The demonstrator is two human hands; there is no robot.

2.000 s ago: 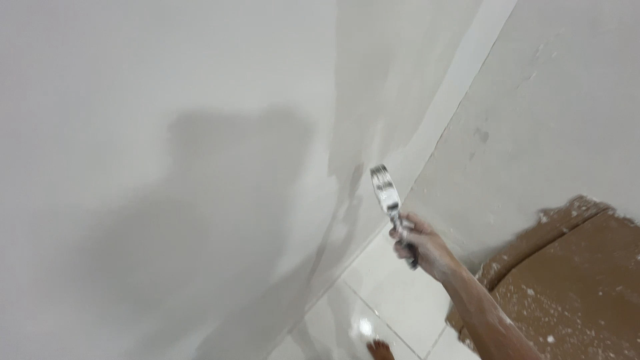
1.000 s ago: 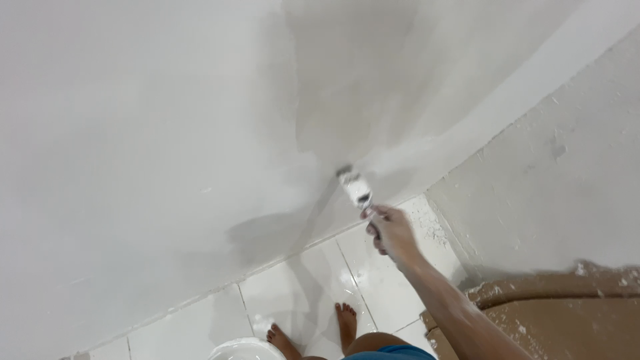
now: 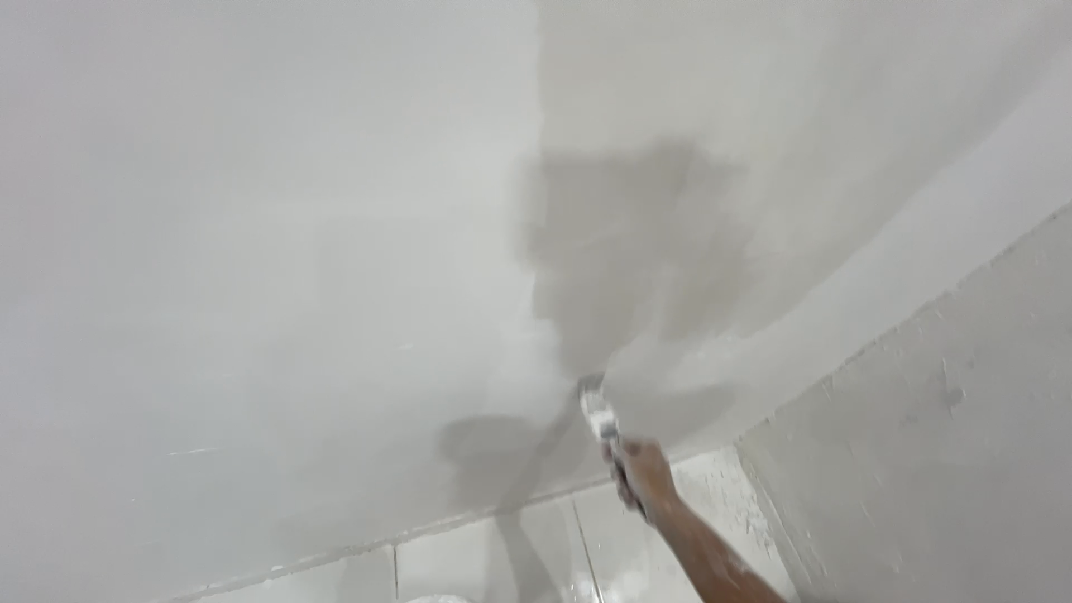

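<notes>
My right hand (image 3: 643, 477), blurred and smeared with white, is closed around the dark handle of a brush-like hand tool, possibly a putty knife (image 3: 598, 410), with a white-smeared head. The tool's tip lies at the wall (image 3: 377, 276), near the lower end of a darker, greyish unpainted-looking patch (image 3: 695, 92). Bright white coating borders this patch on its left and along its lower right. Shadows of the head and arm fall across the wall. My left hand is out of view.
White floor tiles (image 3: 477, 553) with dark joints run along the wall's foot. A rough grey wall (image 3: 946, 435) meets it at the right. The rim of a white round container (image 3: 437, 599) barely shows at the bottom edge.
The view has shifted, so my feet and the brown sheet at the right are out of sight. My right hand still holds the tool near the wall.
</notes>
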